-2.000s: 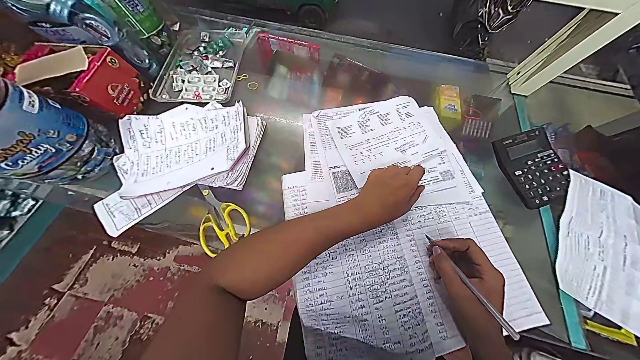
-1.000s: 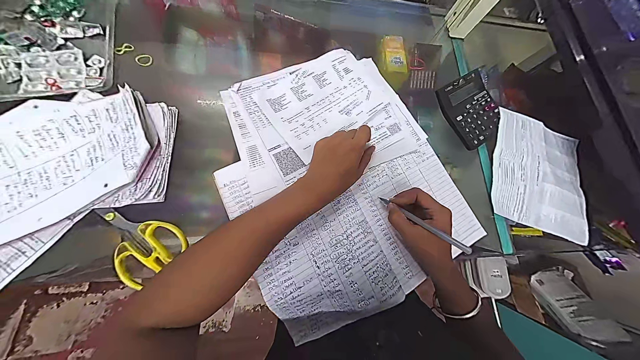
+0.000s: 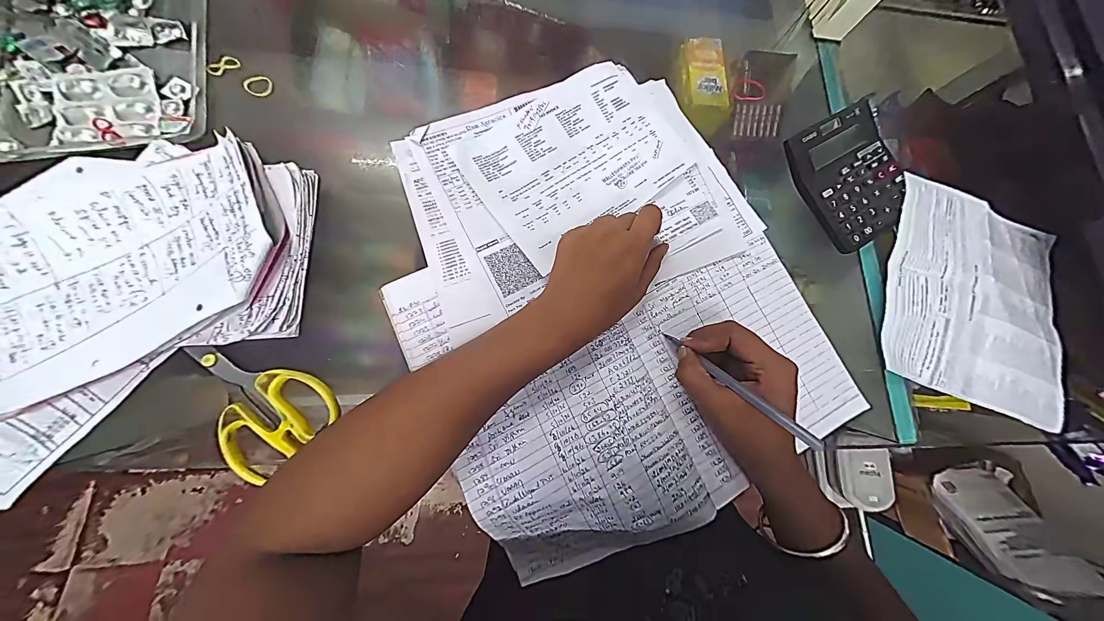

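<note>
My left hand (image 3: 604,267) rests with bent fingers on a stack of printed invoices (image 3: 569,164), which lies over the upper part of a ruled ledger sheet (image 3: 604,448). A pen (image 3: 750,397) is held in my right hand (image 3: 742,379), its tip touching or just above the handwritten columns. The ledger's lower edge curls over the counter's front edge. To the left of my left forearm lie scissors with yellow handles (image 3: 276,414), partly beside a pile of handwritten papers (image 3: 129,259).
A desk calculator (image 3: 845,177) and a creased printed sheet (image 3: 970,302) lie at the right of the glass counter (image 3: 362,224). At the upper left are a tray (image 3: 200,78) of blister packs and rubber bands (image 3: 258,85). A yellow box (image 3: 705,82) shows beyond the invoices.
The view has shifted closer over the papers. My left hand stays on the invoices, and my right hand still holds the pen over the ledger columns.
</note>
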